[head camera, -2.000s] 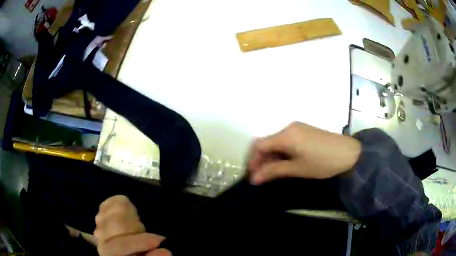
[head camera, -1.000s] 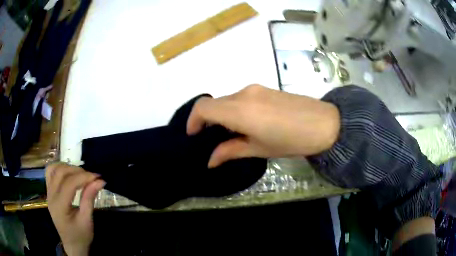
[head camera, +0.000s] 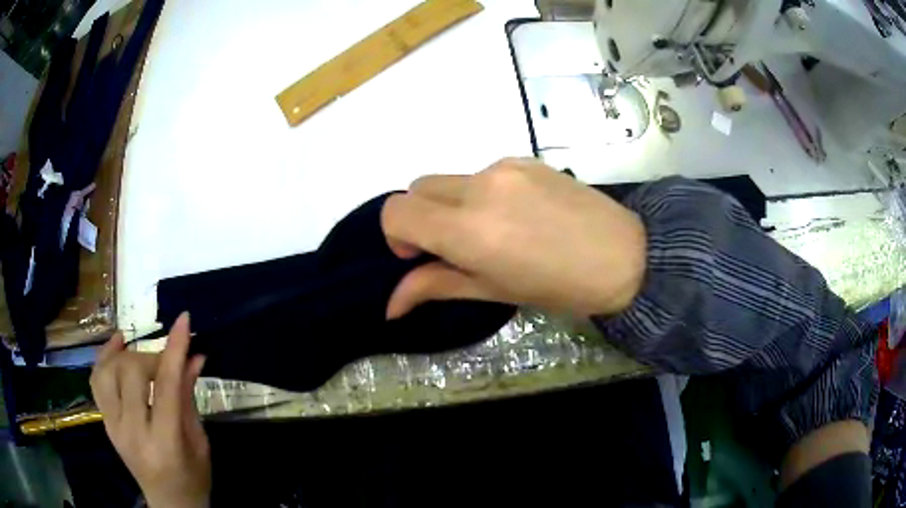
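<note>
A dark navy-black cloth band (head camera: 288, 308), folded or layered, lies along the front of the white table, with a curved part bulging near its middle. My left hand (head camera: 154, 407) is at its left end; the fingertips pinch the lower left edge. My right hand (head camera: 507, 238) is over the band's middle, thumb and fingers on the cloth, hiding part of it. More dark cloth (head camera: 735, 189) shows beyond my right sleeve. A mustard-brown template strip (head camera: 377, 58) lies flat behind the band.
The off-white sewing machine (head camera: 685, 40) with its needle plate (head camera: 586, 107) stands at back right. A thin pinkish tool (head camera: 795, 119) lies on its bed. Dark pieces (head camera: 60, 198) with small white tags lie on the brown side stand at left. The taped table edge (head camera: 477, 367) runs in front.
Two seconds ago the band trailed from the side stand; now it lies along the front edge, both hands on it. Since one second ago, the band and hands have barely shifted; the view moved slightly.
</note>
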